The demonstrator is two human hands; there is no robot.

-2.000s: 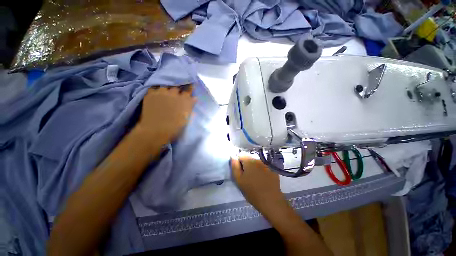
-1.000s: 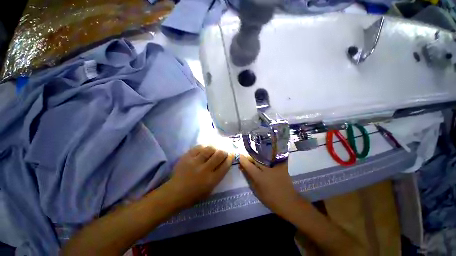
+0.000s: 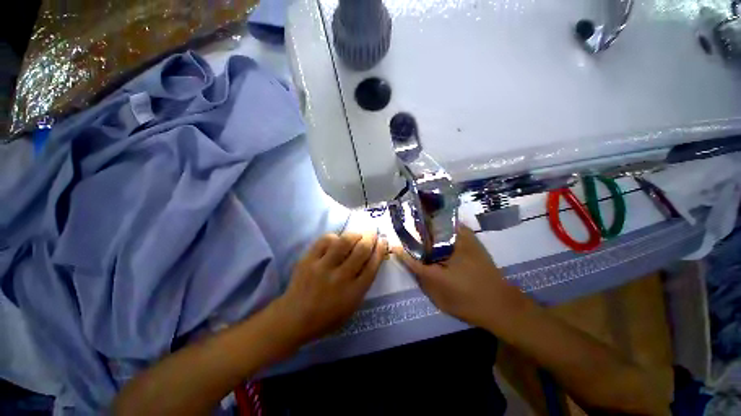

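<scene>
The blue-grey garment lies crumpled on the white table left of the sewing machine, with a small white label near its top. My left hand is at the front of the needle area, fingers bent and together on the garment's edge. My right hand is just right of it, partly behind the shiny curved metal guard. The fingertips of both hands nearly meet below the machine head. The cloth edge between them is washed out by bright light, and the needle is hidden, so the right hand's hold is unclear.
Scissors with a red and a green handle loop lie right of the needle area, with thin dark snips beyond. A brown plastic-wrapped packet is at the back left. The grey front edge carries a printed scale.
My left hand has moved from the garment's upper part to its edge near the needle, beside my right hand. The view has moved closer to the machine head.
</scene>
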